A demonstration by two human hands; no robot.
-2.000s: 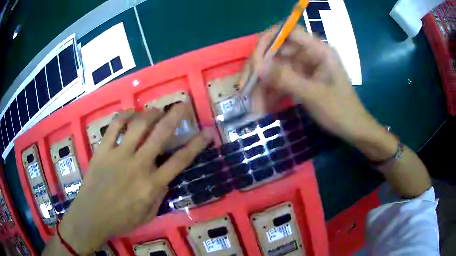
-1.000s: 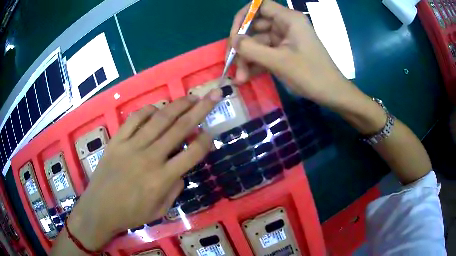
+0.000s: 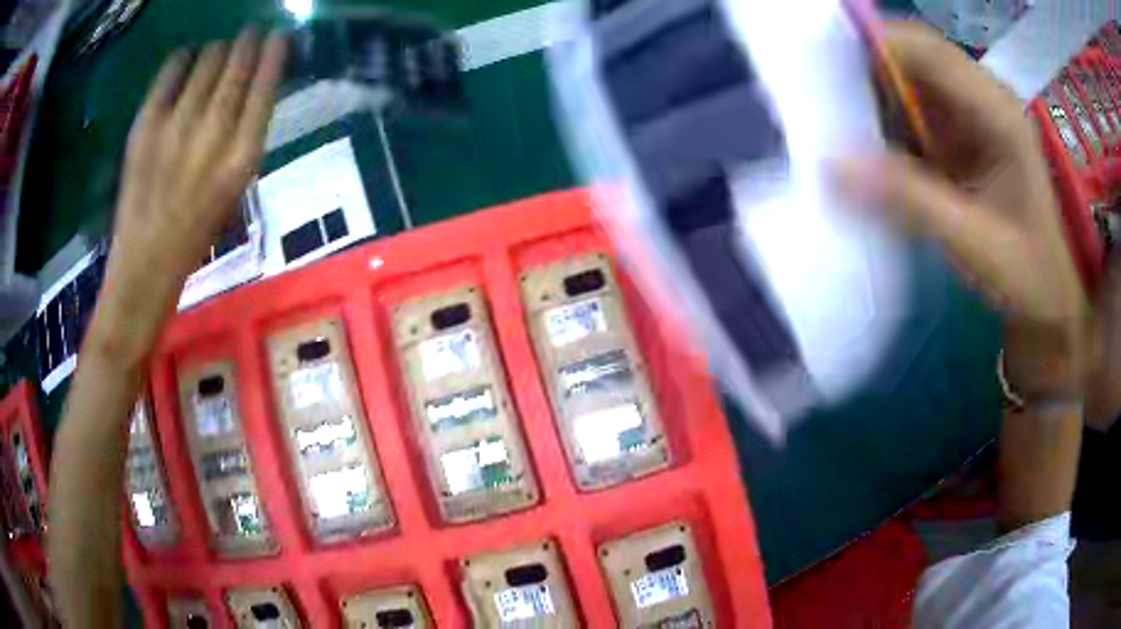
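Note:
My right hand (image 3: 971, 184), partly blurred, holds a white liner sheet (image 3: 824, 264) with large black adhesive pads (image 3: 695, 129) above the red tray's right end. The orange tweezers (image 3: 901, 80) are also in this hand. My left hand (image 3: 203, 141) is raised at the upper left, blurred, fingers stretched. A blurred dark sheet of small pieces (image 3: 393, 55) is beside its fingertips; whether they grip it is not clear. The red foam tray (image 3: 559, 516) holds gold-beige phone bodies (image 3: 590, 369), backs up. Upper-row phones show dark camera windows, white labels and silvery strips.
White paper with two black pads (image 3: 317, 234) lies behind the tray on the green bench (image 3: 504, 148), with more pad sheets (image 3: 68, 320) at the left. Other red trays (image 3: 1082, 123) stand at the right and left edges. Part of another person's arm shows at the far right.
The clear sheet of black pieces has left the tray, uncovering the phones. My left hand has moved up and away. My right hand has moved right and taken hold of the white pad sheet.

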